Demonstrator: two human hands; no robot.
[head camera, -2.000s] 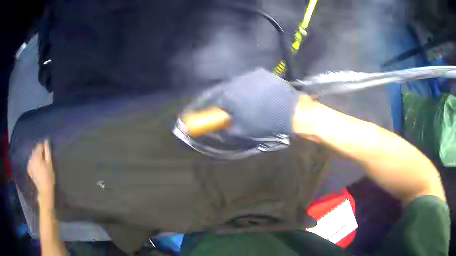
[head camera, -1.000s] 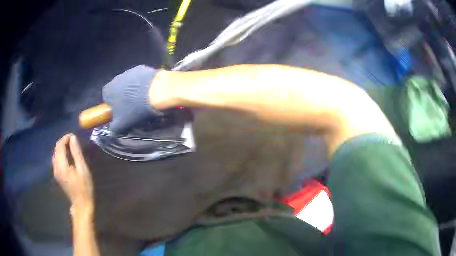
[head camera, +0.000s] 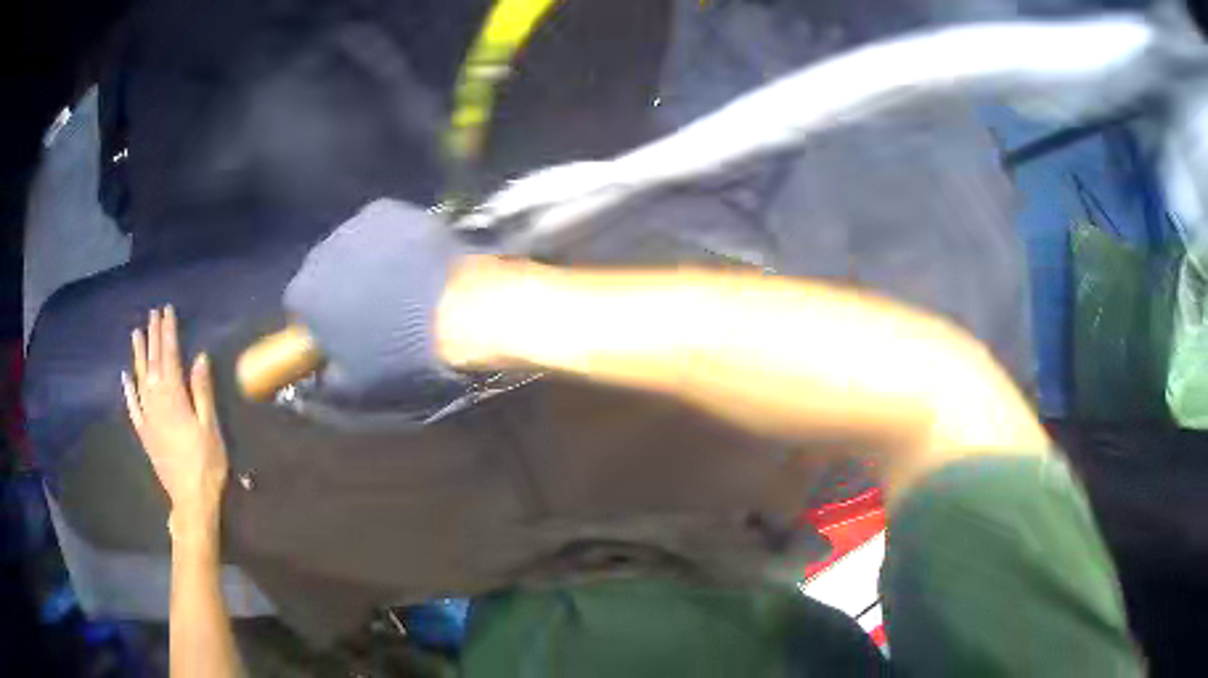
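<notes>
The olive-brown jacket (head camera: 398, 484) lies over the navy padded form (head camera: 80, 331) in front of me. My right hand (head camera: 371, 311), in a grey-blue glove, is closed on the orange-tan handle of the steam iron (head camera: 281, 363). The iron rests on or just above the jacket; its plate is mostly hidden under the glove and blurred. My bare left hand (head camera: 176, 417) lies flat on the jacket and form at the left, fingers spread and pointing away from me, a little left of the iron. A small shiny button (head camera: 247, 481) shows beside my left wrist.
The pale steam hose (head camera: 795, 117) runs from the iron to the upper right. A yellow hose (head camera: 489, 77) hangs above the glove. Dark garments (head camera: 292, 119) lie behind the jacket. A red item with a white label (head camera: 852, 563) is by my lap. A green bag (head camera: 1113, 325) is at right.
Since two seconds ago, the iron and my right hand have moved left across the jacket. My left hand has shifted and now lies flat with fingers spread. The hose now stretches further across the view.
</notes>
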